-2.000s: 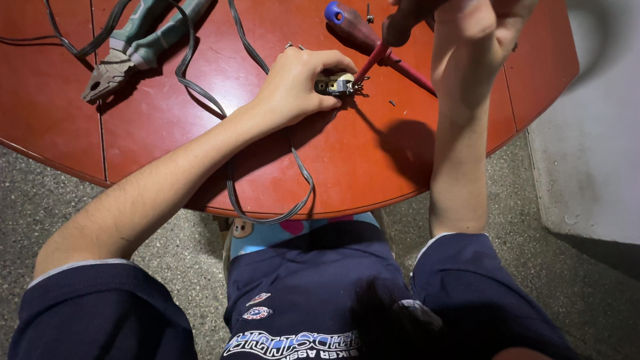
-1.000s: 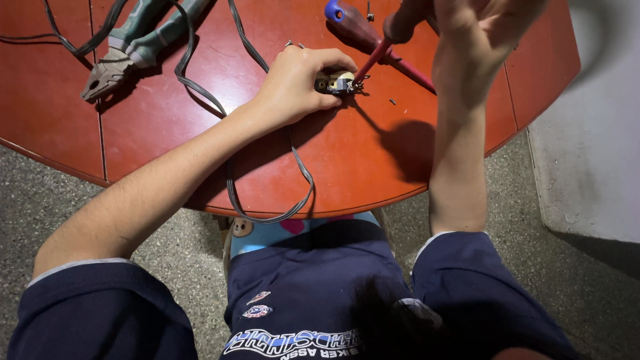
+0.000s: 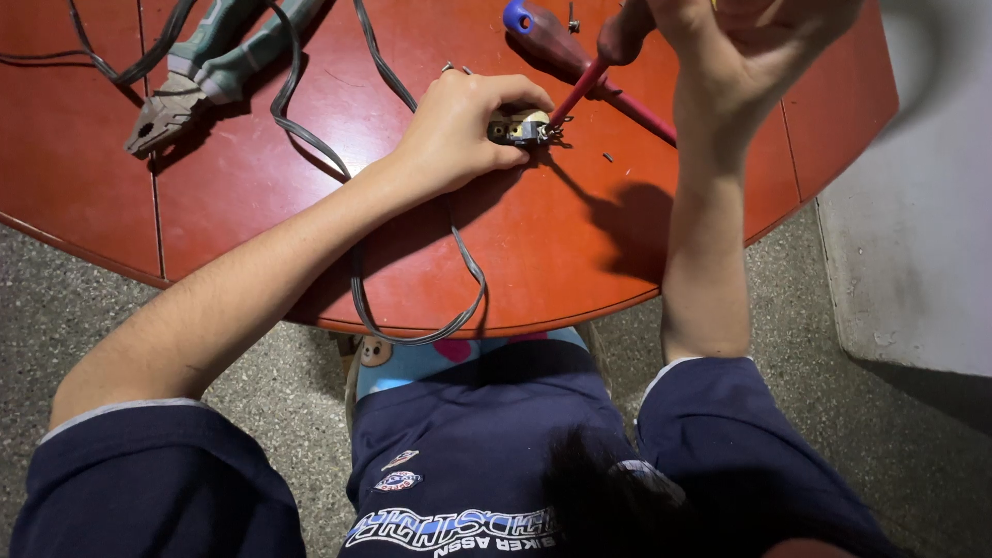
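Note:
My left hand pinches a small electrical fitting, cream and dark with metal terminals, against the red table. My right hand, partly cut off by the top edge, holds a screwdriver with a dark red handle and a red shaft. Its shaft slants down to the fitting's right end, where thin metal bits or wire strands stick out; whether the tip sits in a screw cannot be told. Behind that shaft lies a second screwdriver with a blue-ended handle, its red shaft running toward my right wrist.
Combination pliers with green handles lie at the table's upper left. A dark cable loops across the red table, passes under my left forearm and hangs at the near edge. Small screws and a tiny dark piece lie near the tools.

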